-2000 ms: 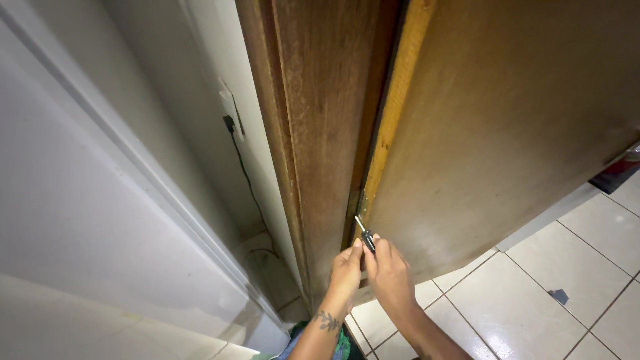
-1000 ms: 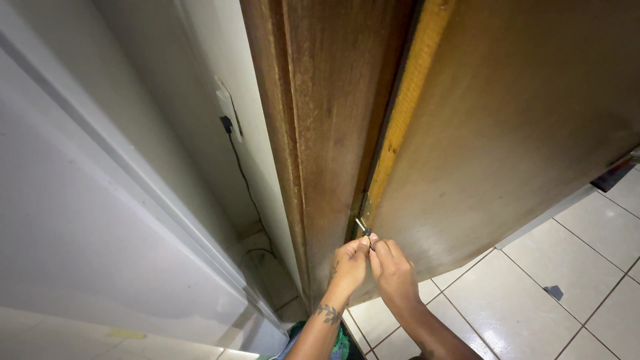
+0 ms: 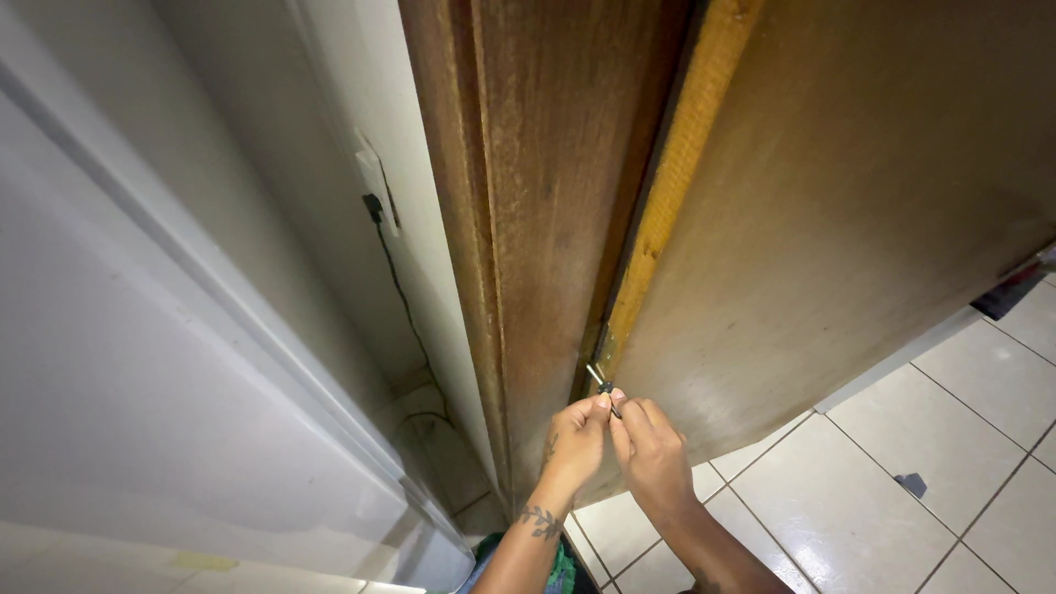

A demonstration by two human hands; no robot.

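Both hands meet at the hinge-side edge of a brown wooden door (image 3: 808,214), low down beside the wooden door frame (image 3: 544,165). A small dark-handled tool with a thin metal shaft, perhaps a screwdriver (image 3: 605,386), is pinched between the fingers, its shaft pointing up and left to the gap. My left hand (image 3: 576,441) has thumb and fingertips against the handle. My right hand (image 3: 653,450) grips the handle's lower end. The tip lies by a metal piece, apparently a hinge (image 3: 609,351), on the yellowish door edge; exact contact cannot be told.
On the left stands a glossy pale appliance panel (image 3: 206,346). A black plug (image 3: 373,208) sits in a wall outlet, its cord hanging to the floor. Pale floor tiles (image 3: 841,478) lie at the right, with a small grey piece (image 3: 912,485) on them.
Two seconds ago more of the tool's dark handle showed beyond the fingers; now the fingers cover more of it. Both hands stay at the same low part of the door edge.
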